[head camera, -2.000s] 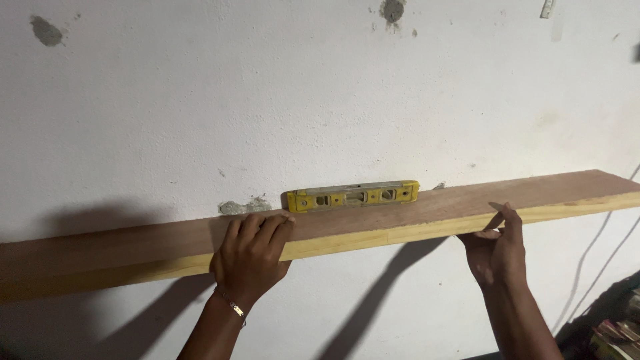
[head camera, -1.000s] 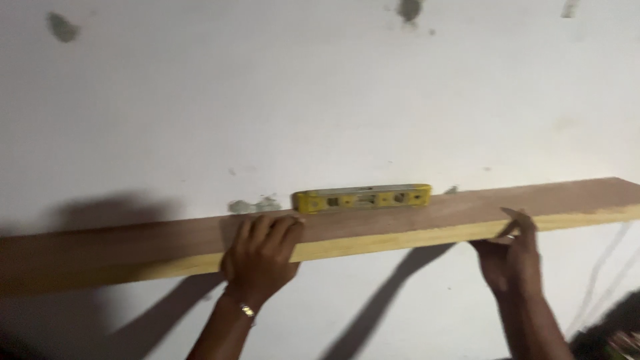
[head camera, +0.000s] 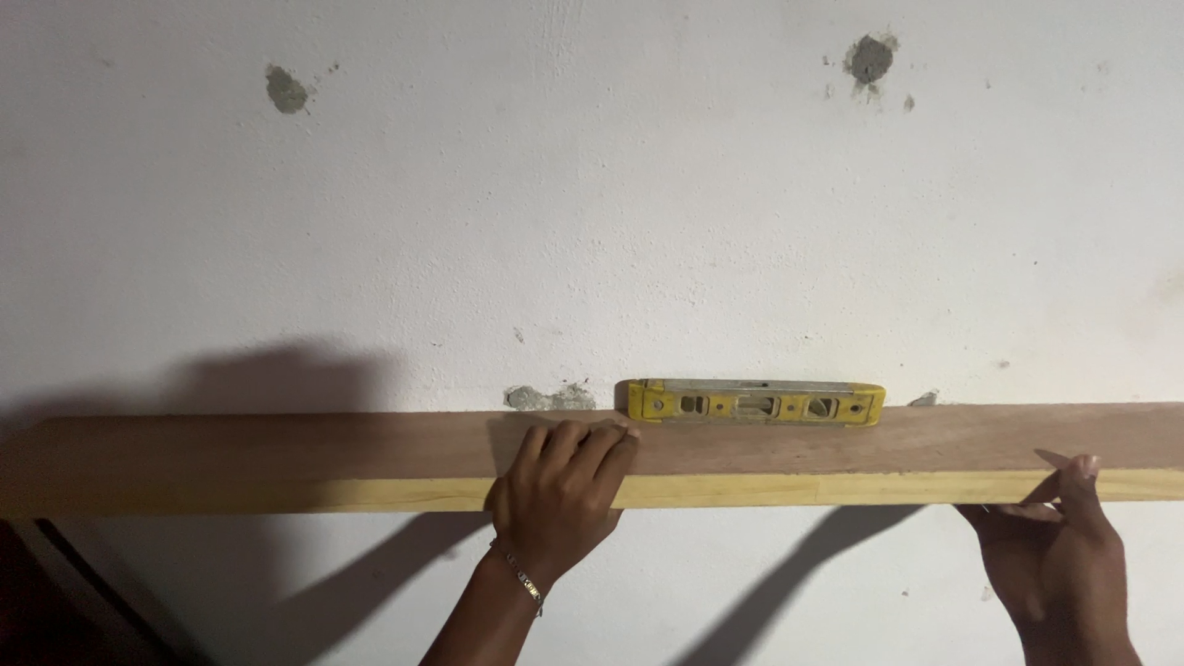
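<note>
A long wooden shelf board with a brown top and a pale front edge lies against the white wall. My left hand, a chain bracelet at its wrist, grips the board just left of a yellow torpedo level; its fingers rest on top and its thumb is mostly hidden. The level stands on the board's top close to the wall, its vials too small to read. Further right, my right hand holds the front edge from below, with a fingertip up at the edge and other fingers under the board.
The painted wall has a grey filler patch at upper left, another patch at upper right and chipped plaster just above the board. Arm shadows fall on the wall below. A dark strip slants at lower left.
The view has shifted and turned, so the board now looks nearly horizontal. Both hands keep their hold on it, and the level still stands between them near the wall.
</note>
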